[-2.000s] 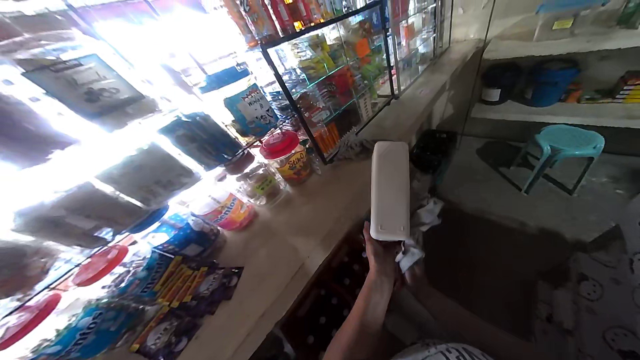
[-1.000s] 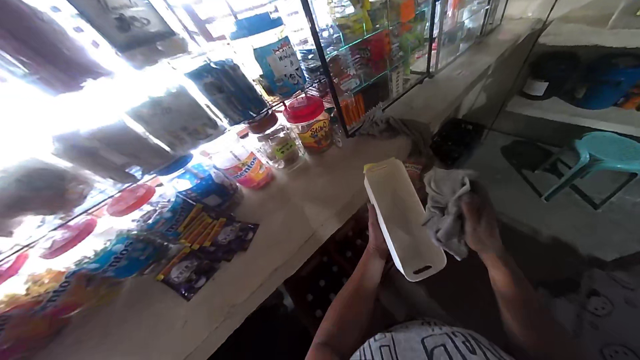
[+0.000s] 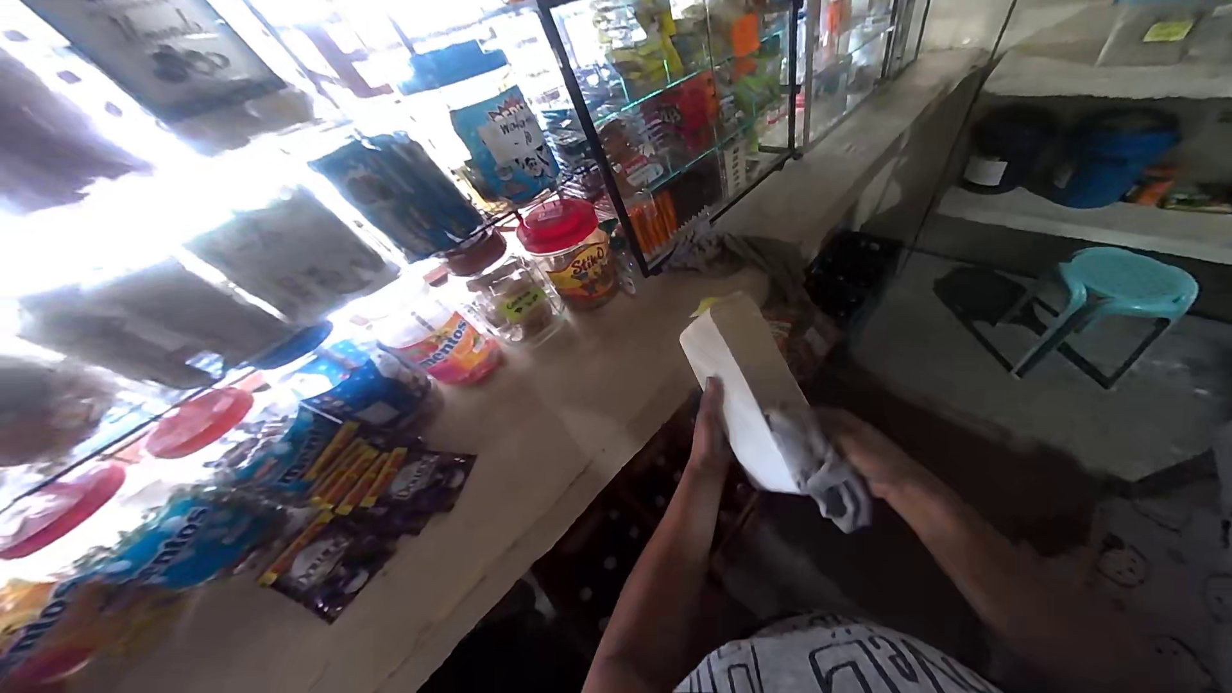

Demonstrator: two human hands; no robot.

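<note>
A long white plastic bin [image 3: 746, 404] is tilted in front of me, just off the counter's edge. My left hand [image 3: 710, 428] grips its left side, with the thumb against the wall. A grey cloth [image 3: 830, 481] is bunched in my right hand [image 3: 852, 448] and lies against the bin's near right part. The fingers of my right hand are partly hidden by the cloth. At the bin's far end a small yellow patch shows.
Plastic jars with red lids [image 3: 558, 226] and candy packs [image 3: 327, 558] line the counter [image 3: 539, 443]. A glass display case [image 3: 674, 125] stands behind them. Another cloth [image 3: 760, 260] lies at the counter's edge. A teal stool [image 3: 1131, 279] and a shelf with a blue bucket [image 3: 1116, 154] are at right.
The bin has turned in my hands, from base or side showing, to its open inside, to tilted sideways now. My right hand has brought the cloth from beside the bin against it.
</note>
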